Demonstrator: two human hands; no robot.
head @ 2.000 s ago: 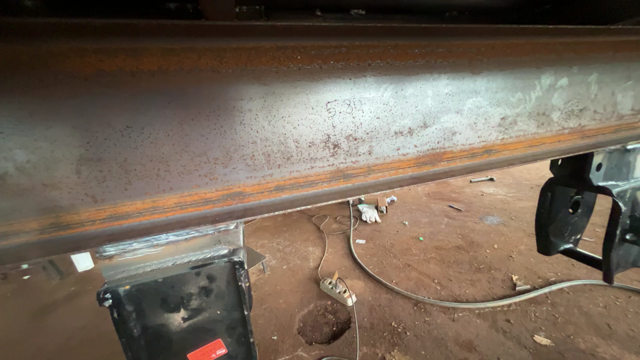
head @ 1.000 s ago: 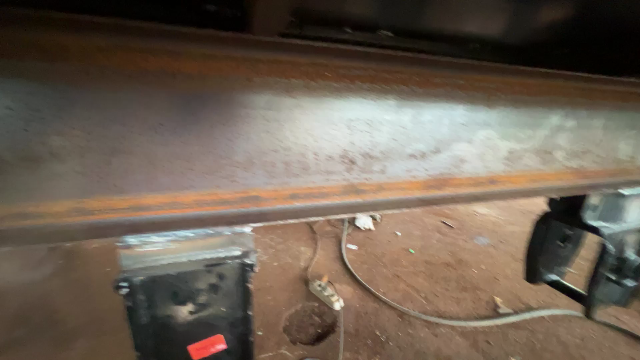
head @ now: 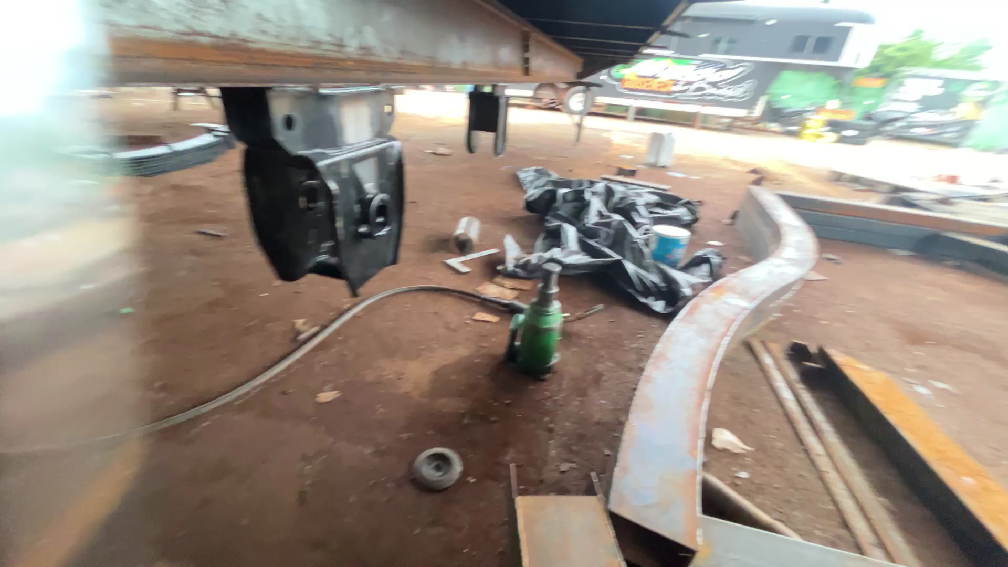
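Neither my left hand nor my right hand is in view, so what they hold or touch cannot be seen. A rusty steel beam (head: 331,49) runs across the upper left, with a black steel suspension bracket (head: 339,205) hanging beneath it. Farther back, a smaller black bracket (head: 487,120) hangs down. On the dirt floor a green bottle jack (head: 540,327) stands upright, and a grey hose or cable (head: 315,340) curves across the ground to its left. Nearer lies a round grey disc (head: 438,469). A large pale blurred shape covers the left edge.
A curved steel beam (head: 685,354) lies at the right, beside a rusty orange steel section (head: 929,425) and long narrow bars (head: 815,449). Crumpled black plastic sheeting (head: 602,228) and a white and blue bucket (head: 670,245) are behind the jack. Leaf springs (head: 169,156) lie far left.
The view has swung far to the right and widened, bringing the jack, the plastic sheeting and the curved beam into sight. My hands appear in none of the frames.
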